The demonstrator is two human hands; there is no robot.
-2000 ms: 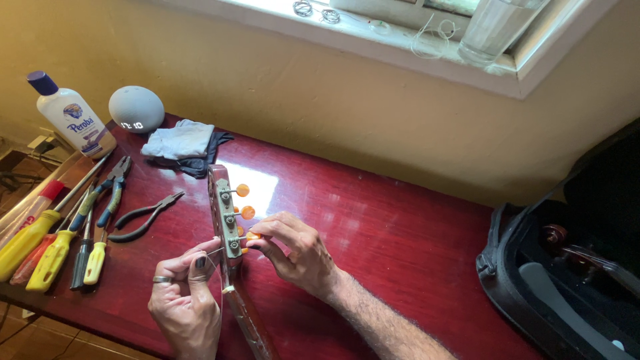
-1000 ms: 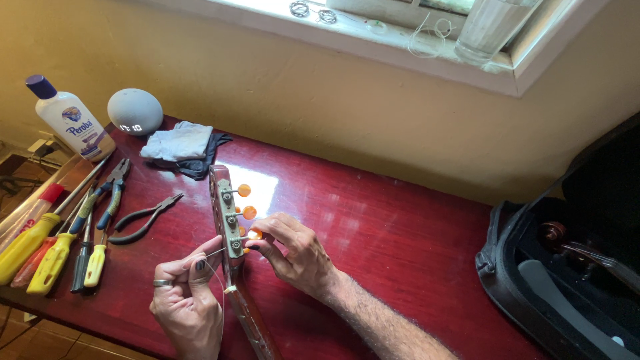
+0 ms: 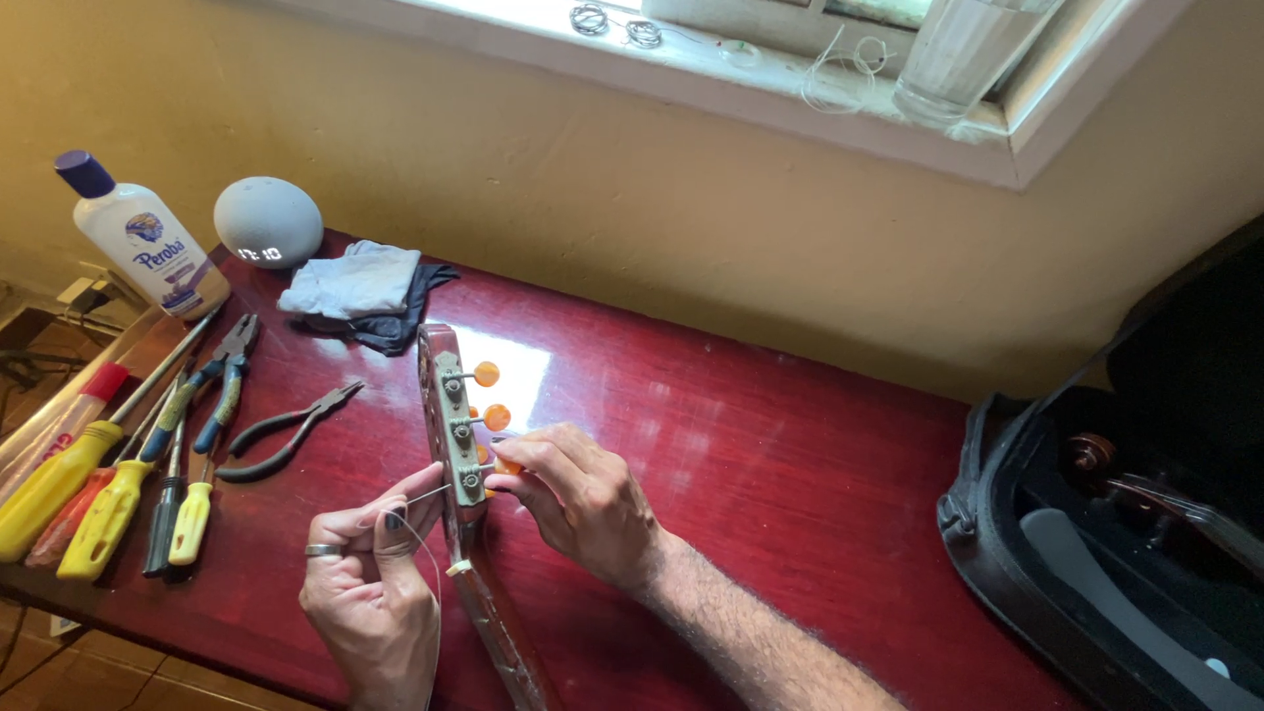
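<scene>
A guitar headstock (image 3: 432, 395) stands on edge on the table, its geared tuning machine plate (image 3: 462, 434) facing up and orange tuning buttons (image 3: 496, 417) on the right side. My right hand (image 3: 592, 499) grips the lowest orange tuning button (image 3: 508, 464) between thumb and fingers. On the left of the headstock, my left hand (image 3: 370, 583) pinches a thin string (image 3: 427, 495) that runs to the headstock; its loose length hangs down past the wrist. Below the pale nut (image 3: 459, 568), the neck (image 3: 499, 632) leads toward the bottom edge of the view.
Screwdrivers (image 3: 107, 518), combination pliers (image 3: 212, 380) and long-nose pliers (image 3: 286, 434) lie on the left of the red table (image 3: 750, 513). Behind are a bottle (image 3: 148, 237), a round smart speaker (image 3: 269, 222) and folded cloths (image 3: 355, 281). An open instrument case (image 3: 997, 583) is at right; coiled strings (image 3: 644, 35) lie on the sill.
</scene>
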